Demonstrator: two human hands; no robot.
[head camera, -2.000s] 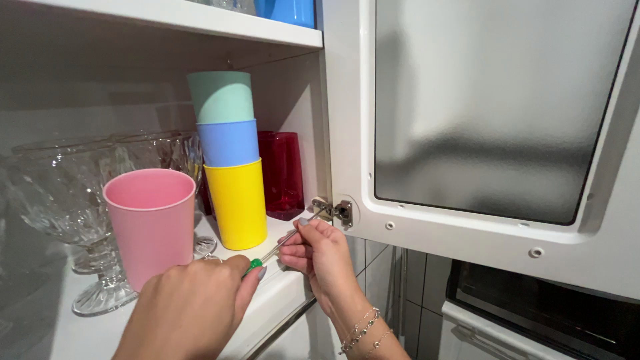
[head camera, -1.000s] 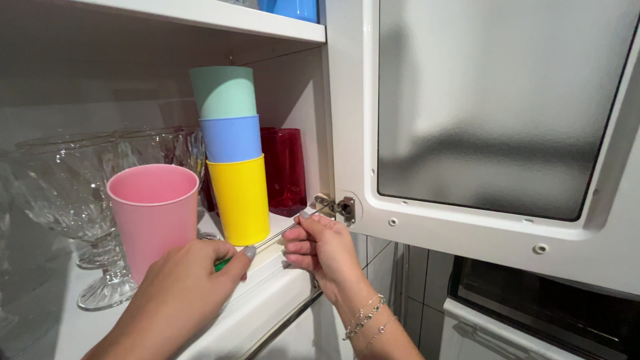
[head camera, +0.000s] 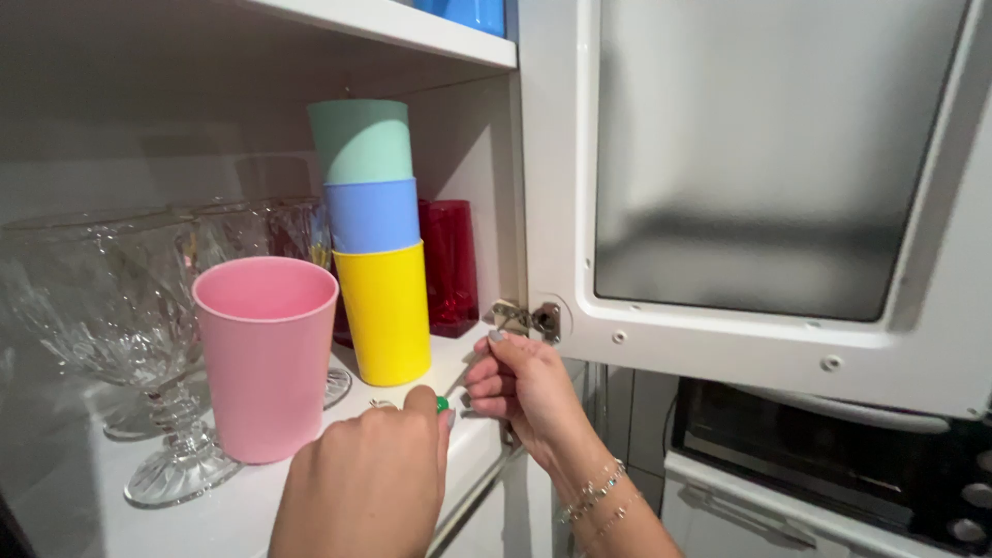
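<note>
My left hand (head camera: 364, 473) is closed around the green handle (head camera: 442, 404) of a screwdriver, most of it hidden by the fingers. At the front corner of the shelf, my right hand (head camera: 515, 380), with bracelets on its wrist, pinches the tool's thin shaft between thumb and fingers, just below the metal hinge (head camera: 542, 319). That hinge joins the cabinet side to an open white door (head camera: 721, 345) with a frosted pane. The screwdriver's tip is hidden at the fingertips, so its contact with a screw cannot be told.
A pink cup (head camera: 263, 372) stands beside my left hand, behind it a stack of yellow (head camera: 384, 318), blue and green cups. Cut-glass goblets (head camera: 174, 403) stand left, red glasses (head camera: 452, 267) at the back. An upper shelf (head camera: 403, 31) overhangs. Below the door is a black oven (head camera: 790, 457).
My left hand has turned, its back now more toward the view, and the shaft shows less than before. My right hand stays beside the hinge.
</note>
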